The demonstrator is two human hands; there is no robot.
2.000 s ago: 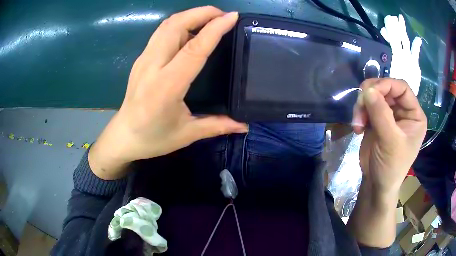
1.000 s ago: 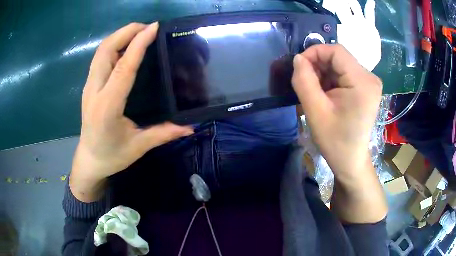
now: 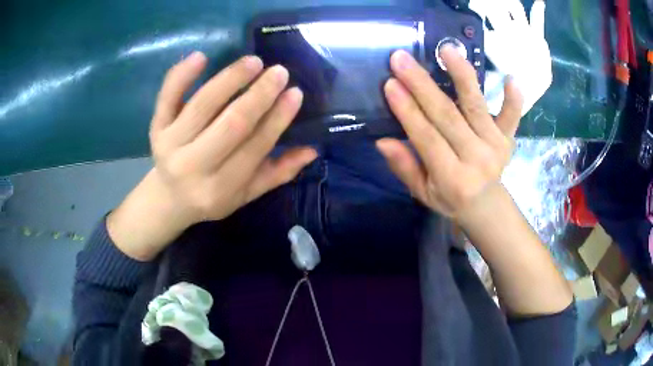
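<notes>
The black handheld display unit (image 3: 344,78) lies at the bench's front edge, its dark glossy screen reflecting a bright light. A silver-ringed dial and small buttons are on its right side. My left hand (image 3: 222,136) is spread flat, its fingertips over the left part of the unit. My right hand (image 3: 458,136) is spread with fingertips over the right edge of the screen and near the dial. Neither hand grips anything. Whether the fingertips press on the screen cannot be told. A white work glove (image 3: 519,53) lies right of the unit.
Red-handled tools (image 3: 624,43) lie at the right of the green bench top (image 3: 93,107). Clear tubing (image 3: 608,146) hangs over its edge. Shiny clear packaging (image 3: 540,186) is below on the right, with cardboard boxes (image 3: 608,271) on the floor.
The unit moved left in view, then slightly further away. My left hand let go of its left edge and opened over it. My right hand's pinched fingers have spread out.
</notes>
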